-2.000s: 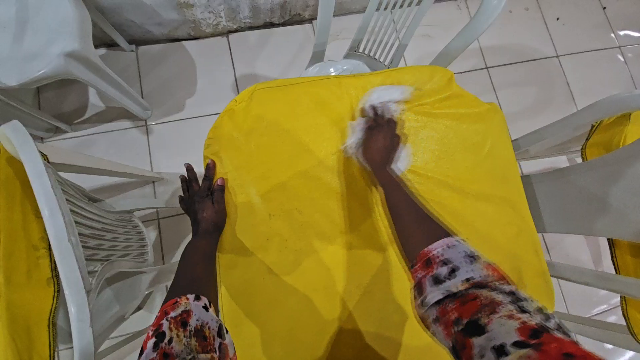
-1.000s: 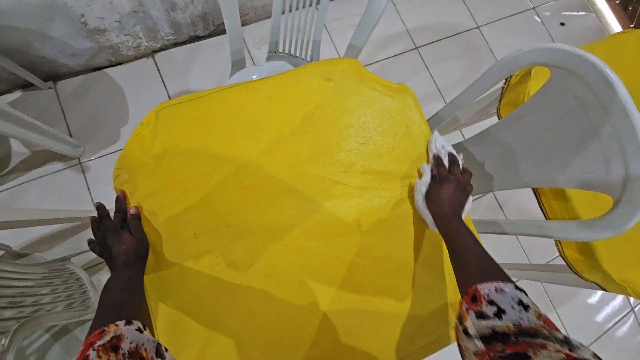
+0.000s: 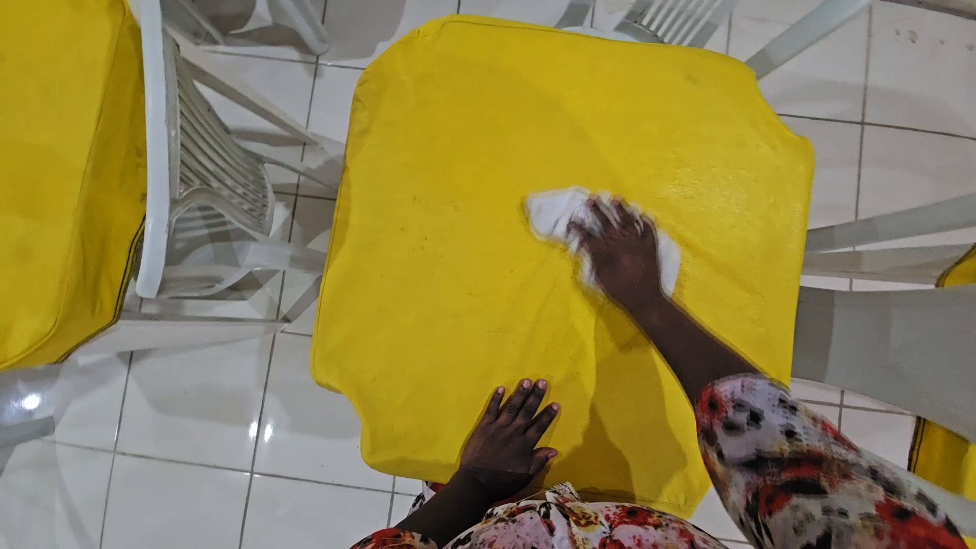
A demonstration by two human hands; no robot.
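Note:
A yellow cover [image 3: 450, 252] lies over a square table, slightly creased, with a sheen at its right side. My right hand [image 3: 621, 255] presses a crumpled white cloth [image 3: 553, 213] flat on the cover, right of the middle; the hand is a little blurred. Part of the cloth is hidden under the palm. Near the table's close edge, my left hand [image 3: 509, 442] rests palm down on the cover with its fingers spread, holding nothing.
White plastic chairs stand at the left [image 3: 156, 152], at the far side [image 3: 679, 19] and at the right [image 3: 884, 335]. Another yellow-covered table [image 3: 61, 168] is at the far left. White floor tiles [image 3: 191, 404] show between the furniture.
My right hand has moved with the cloth from the table's right edge to right of its middle. My left hand has left the left edge and lies by the near edge. The view has shifted.

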